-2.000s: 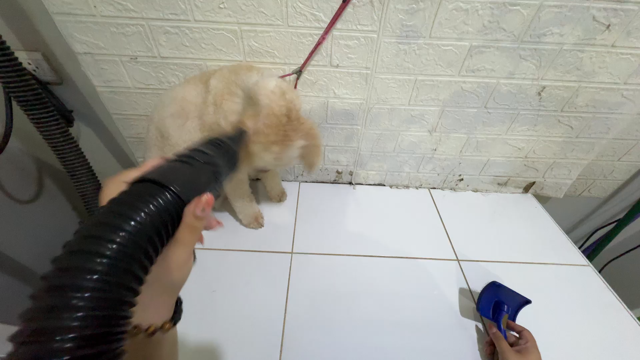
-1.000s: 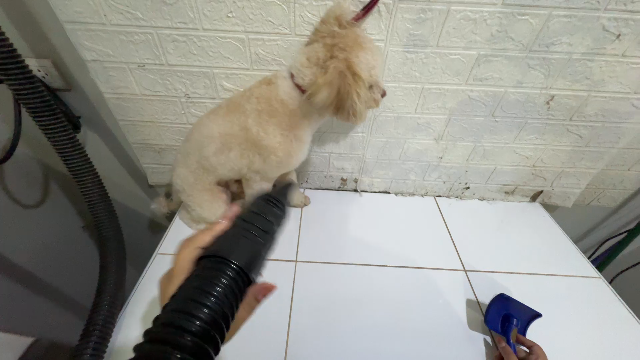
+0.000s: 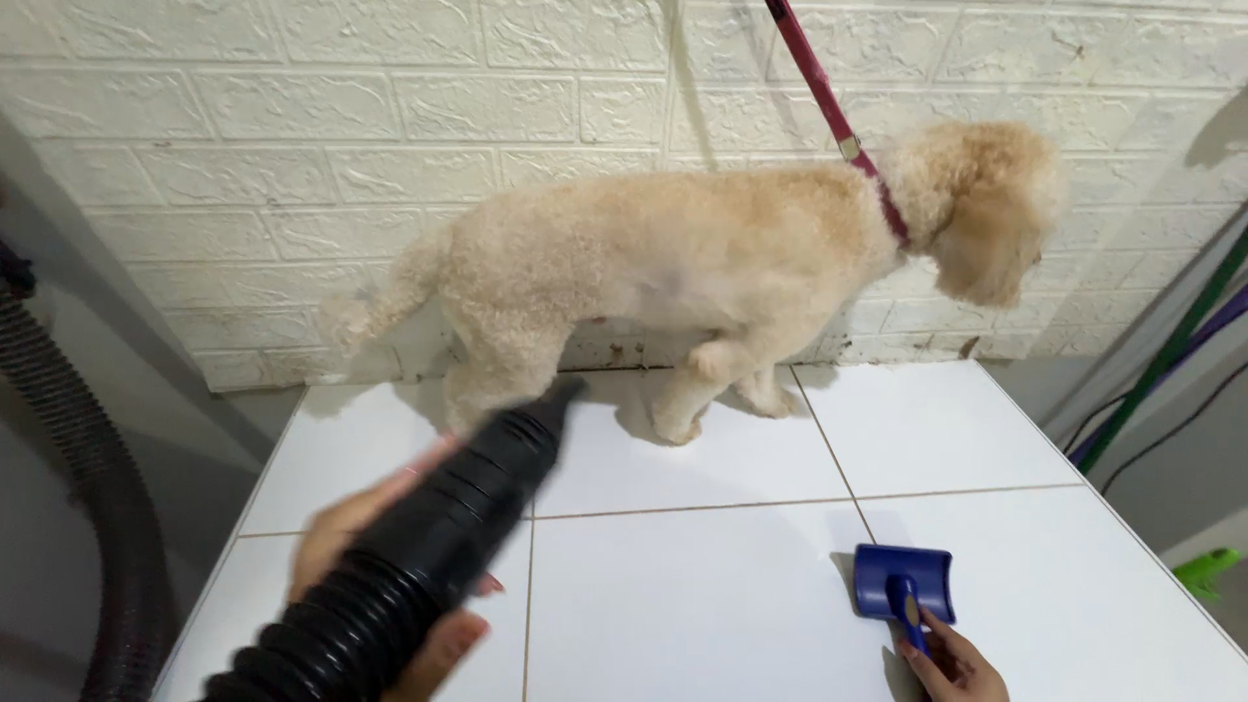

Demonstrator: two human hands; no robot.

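My left hand (image 3: 336, 531) is wrapped around the black ribbed hose and nozzle of a pet dryer (image 3: 453, 502). The nozzle's tip points up and right, near the hind legs of a cream curly-haired dog (image 3: 643, 253). The dog stands on the white tiled table along the wall, facing right, with its head partly blurred. A dark red leash (image 3: 814, 83) runs up from its neck. At the lower right my right hand (image 3: 960, 668) holds a blue slicker brush (image 3: 904, 585) by its handle, low over the tiles, apart from the dog.
A white brick-patterned wall (image 3: 292, 117) rises behind the white tiled table (image 3: 673, 604). Another black ribbed hose (image 3: 88, 468) hangs at the left. Green and purple poles or cables (image 3: 1170, 361) lean beyond the table's right edge, with a bright green object (image 3: 1207, 573) below them.
The dog has gone from sitting at the left to standing farther right along the wall. My left hand still holds the dryer hose and my right hand the brush.
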